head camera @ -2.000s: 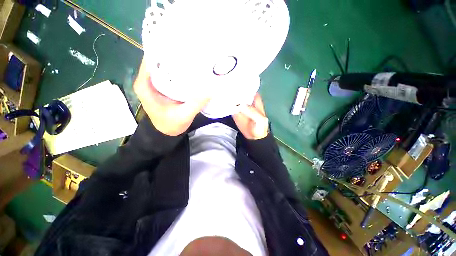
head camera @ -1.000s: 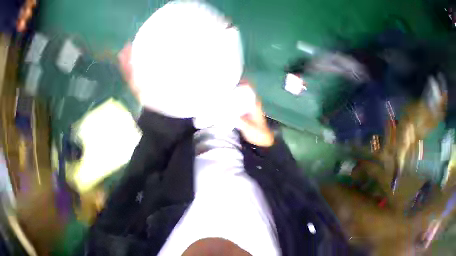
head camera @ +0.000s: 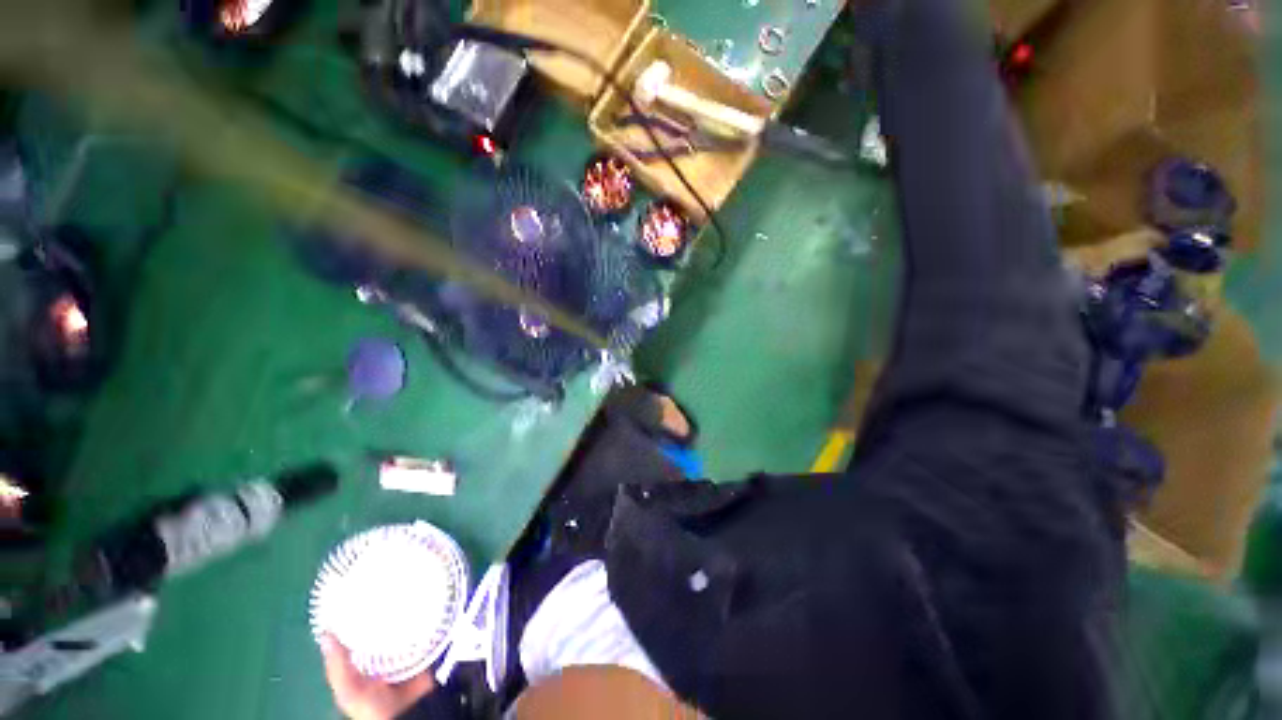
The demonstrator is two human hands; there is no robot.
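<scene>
The white fan unit (head camera: pixel 390 601), with a round ribbed head, is at the lower left over the bench. Its white base part (head camera: pixel 482 629) is beside the head, near my body. My left hand (head camera: pixel 368 689) grips the head at its lower edge; only some fingers show and the rest is hidden or cut off. My right arm in its dark sleeve reaches up to the top edge, and the right hand is out of the picture.
Dark fan grilles (head camera: pixel 523 260) cluster on the green bench (head camera: pixel 260 408), near a dark blue disc (head camera: pixel 377 369), a small white-and-red label (head camera: pixel 418 476) and a black power driver (head camera: pixel 211 530). A tray (head camera: pixel 703 120) is at the top. Dark fans (head camera: pixel 1160 303) sit in a carton (head camera: pixel 1209 443) at right.
The view has swung to the right. The white fan is now low at the left in my left hand. My right hand has left the fan and gone out of the picture.
</scene>
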